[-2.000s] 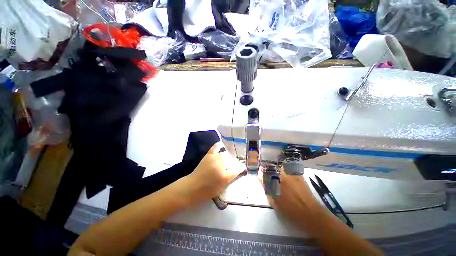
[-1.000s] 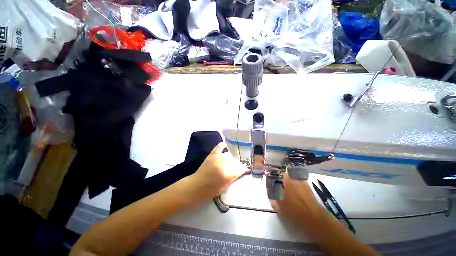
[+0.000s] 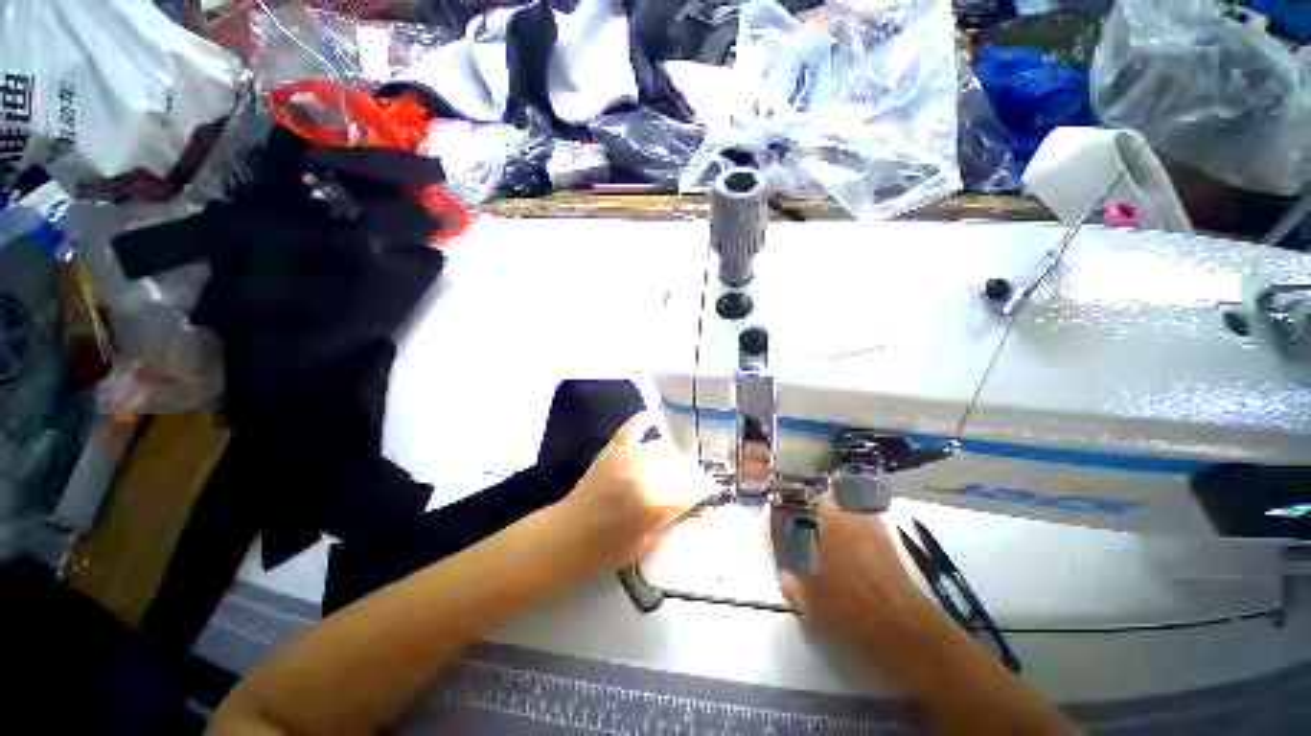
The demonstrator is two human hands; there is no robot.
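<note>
My left hand [image 3: 633,492] is closed on a black cut piece [image 3: 592,417], just left of the needle area. The piece shows behind the hand, and black fabric extends left under my forearm. My right hand [image 3: 848,572] is right of the presser foot area, below the white sewing machine head [image 3: 920,381]. Its fingertips are hidden behind the machine's metal parts, so what it holds does not show. The needle and foot are mostly hidden too. Black thread snips [image 3: 959,594] lie right of my right hand with blades apart.
A bundle of black pieces [image 3: 295,324] hangs over the table's left side beside red plastic [image 3: 352,115]. A white printed sack [image 3: 108,94] is back left. Clear plastic bags [image 3: 848,108] lie behind the machine. A ruler strip [image 3: 575,705] runs along the near edge.
The whole view has shifted slightly, with the scene appearing a little lower and further right. Both hands keep nearly the same place at the machine.
</note>
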